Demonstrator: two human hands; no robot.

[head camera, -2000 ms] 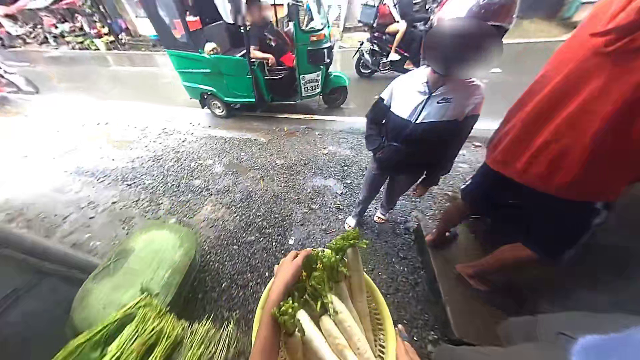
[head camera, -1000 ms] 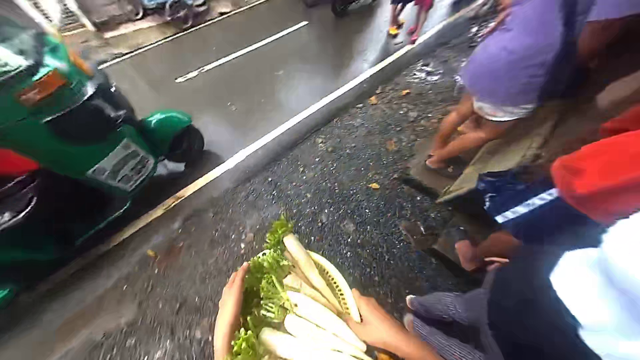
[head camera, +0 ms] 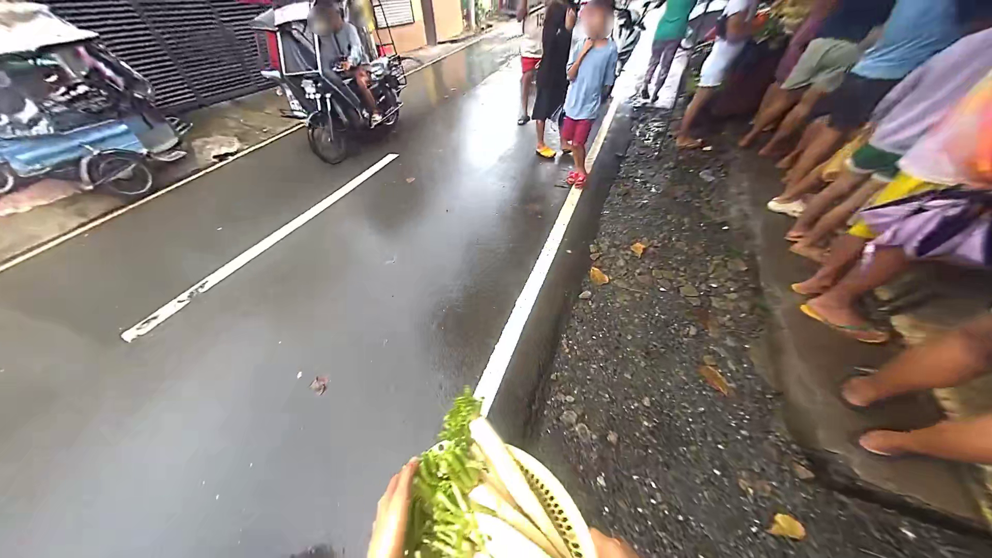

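A light yellow perforated plastic basket [head camera: 552, 484] shows at the bottom centre, cut off by the lower edge. Several long white radishes [head camera: 511, 480] lie in it, with green leafy tops [head camera: 452, 480] along the left side. My left hand [head camera: 394, 511] grips the basket's left side beside the leaves, fingers partly hidden. Only a small part of my right hand [head camera: 612, 545] shows, against the basket's lower right rim.
Wet asphalt road [head camera: 349, 310] with a white edge line [head camera: 527, 298] lies ahead, gravel [head camera: 659, 349] to its right. People stand along the concrete ledge [head camera: 806, 310] at right; others stand by the line [head camera: 589, 85]. A motorised tricycle [head camera: 341, 85] and a blue sidecar [head camera: 77, 139] are left.
The view has swung from the roadside to along the road. The green three-wheeler and the large green gourd-like thing seen earlier are out of view. Both hands remain at the basket.
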